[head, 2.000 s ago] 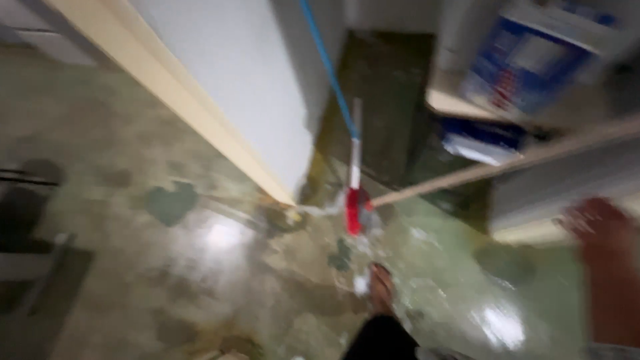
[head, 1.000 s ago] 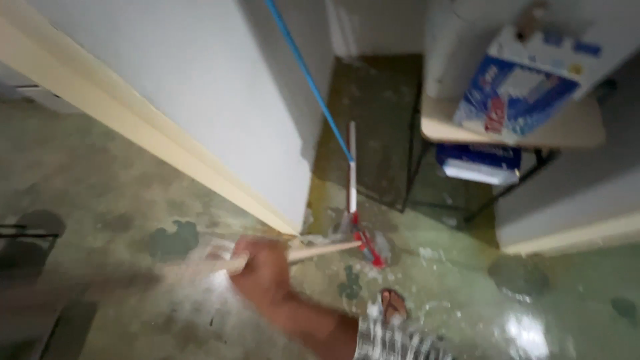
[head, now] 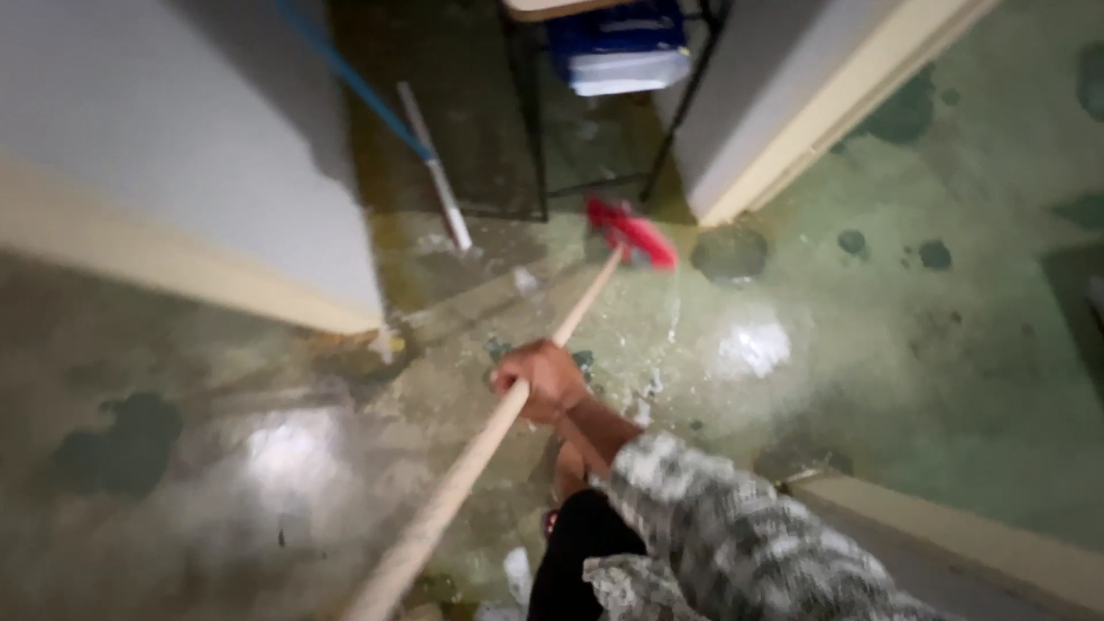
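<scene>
My right hand [head: 543, 379] is closed around a long wooden handle [head: 448, 483], which runs from the bottom edge up to a red broom or brush head [head: 631, 233]. That head is blurred and rests on or just above the wet floor, in front of a small black-legged table. My left hand is out of view. Left of the red head, a squeegee with a blue handle [head: 362, 86] and a pale blade [head: 435, 172] stands near the wall's end.
The table's black metal frame [head: 535, 129] holds a blue and white package [head: 625, 52]. Wall ends with cream baseboards stand at left [head: 172, 259] and right [head: 845, 95]. Another baseboard [head: 940, 526] is at lower right. The green floor [head: 828, 379] has wet patches and suds.
The red head has moved from beside the squeegee blade to the right, in front of the table. My right hand has shifted along with the handle. The view has swung noticeably.
</scene>
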